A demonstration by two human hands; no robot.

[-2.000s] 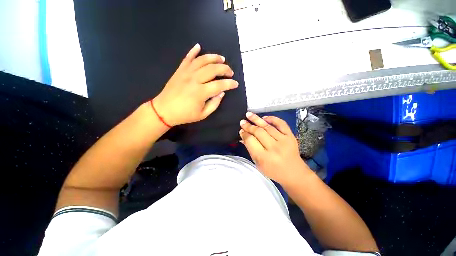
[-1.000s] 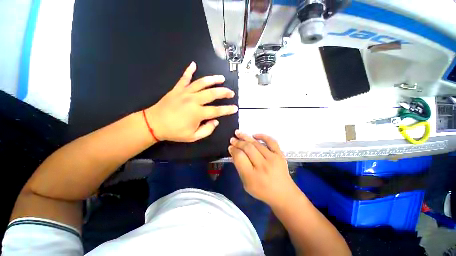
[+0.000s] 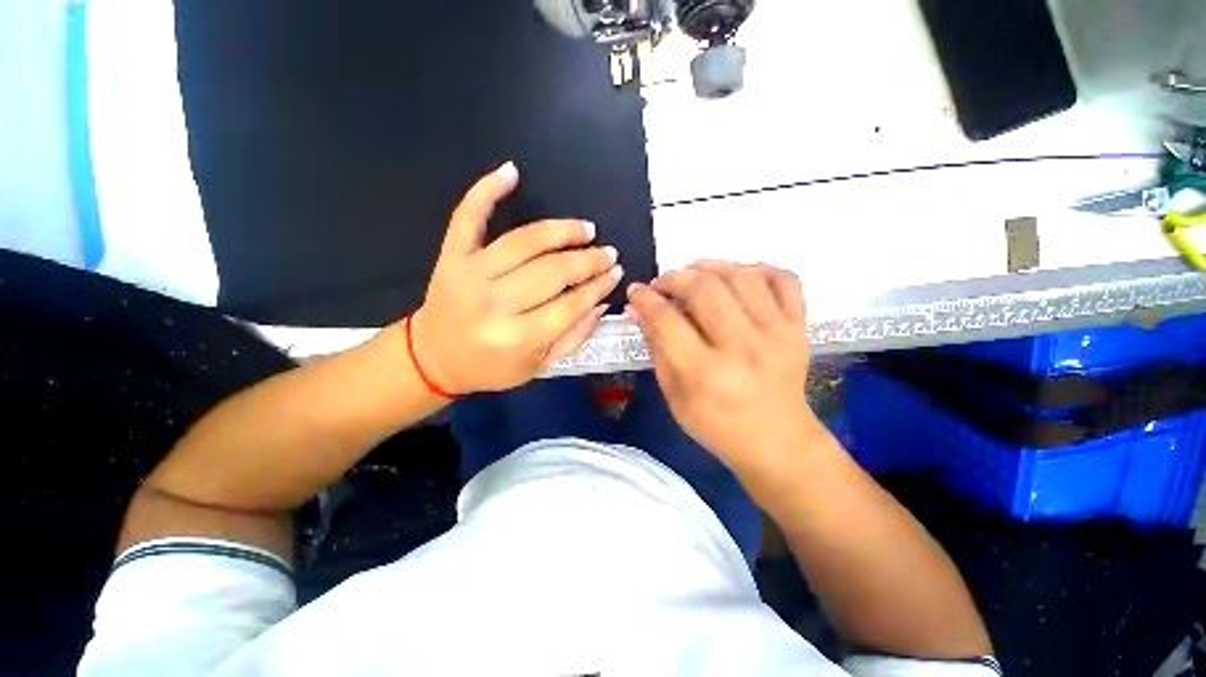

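Note:
The black garment panel [image 3: 384,146] lies flat on the white table, its right edge running up to the presser foot [image 3: 624,64] at the top. Its lower edge lies near the table's front edge. My left hand [image 3: 522,298] rests on the panel's lower right part with fingers spread. My right hand [image 3: 727,351] is at the panel's lower right corner, thumb and fingertips pinching the edge. The needle area of the sewing machine [image 3: 589,16] is partly cut off by the top of the picture.
A smartphone [image 3: 999,66] lies at the upper right. Green-handled snips [image 3: 1181,165] and yellow scissors handles [image 3: 1186,238] are at the right rim. A brown tape patch [image 3: 1022,245] and the ruler strip [image 3: 979,308] are nearer. A blue bin [image 3: 1098,476] stands below.
The panel has moved up toward the machine, and its lower edge has come onto the table. Both hands stay near its right edge. The view has tilted, so less of the machine head shows.

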